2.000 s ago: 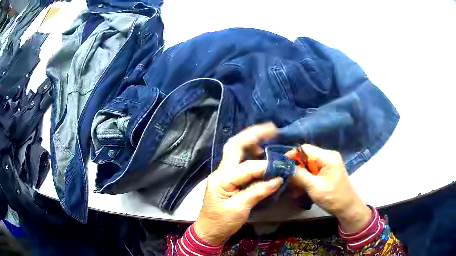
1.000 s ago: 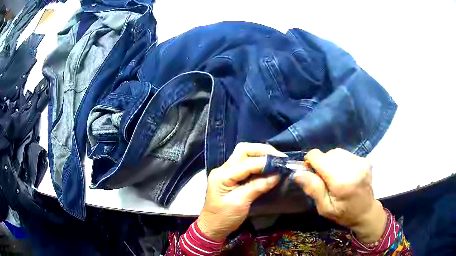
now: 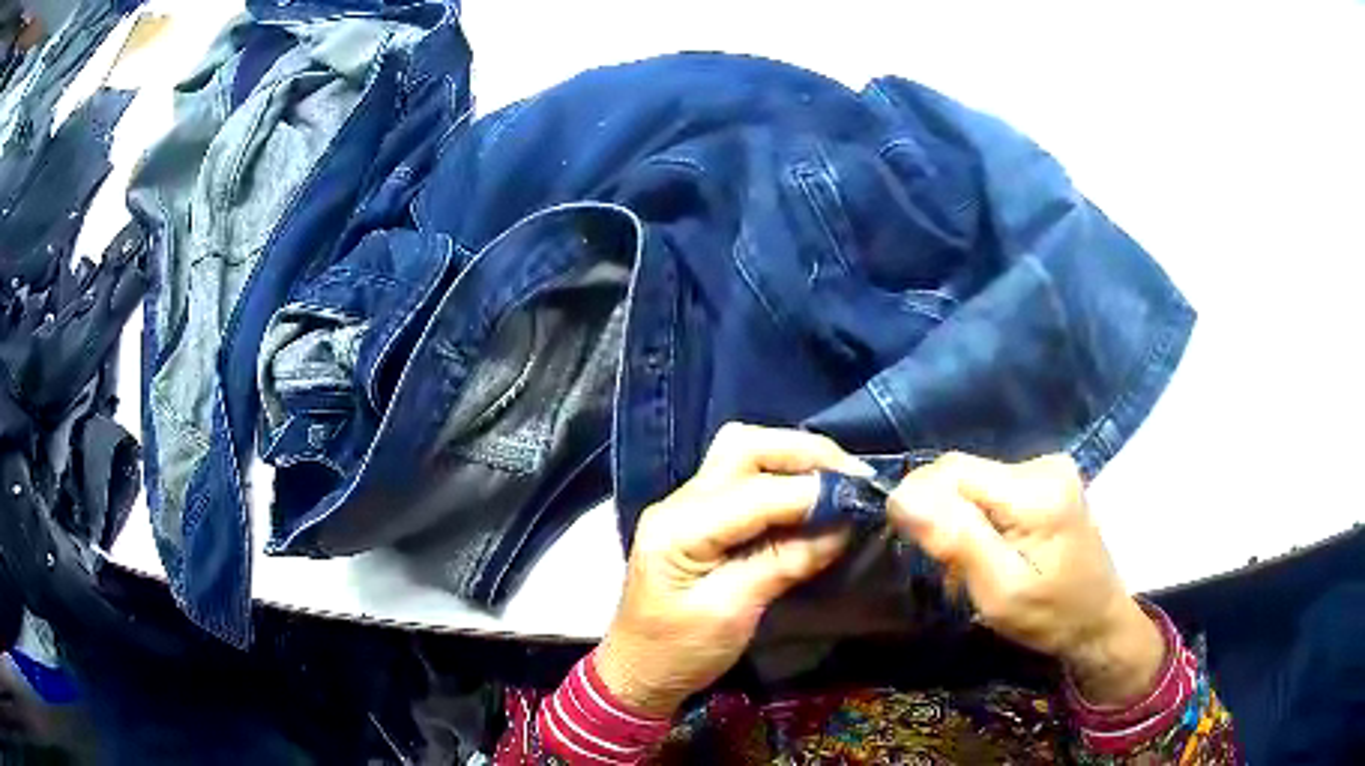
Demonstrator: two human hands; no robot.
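A dark blue denim jacket (image 3: 779, 225) lies spread on the table, with part of its pale grey inside showing. My left hand (image 3: 729, 546) pinches a narrow dark band, which looks like the jacket's cuff (image 3: 850, 498), near the table's front edge. My right hand (image 3: 1006, 542) grips the same band from the right, its fingertips close to my left fingertips. The snips cannot be made out now; my right fingers hide whatever else lies in that hand.
Another denim jacket (image 3: 225, 299), blue with a grey inside, lies at the left. Dark garments (image 3: 60, 344) with small metal dots are heaped at the far left edge. The white table (image 3: 1198, 135) has a curved front edge close to my sleeves.
Two seconds ago the orange snips showed in my right hand at the cuff; now they do not. My right hand has closed onto the band and both hands pinch it together.
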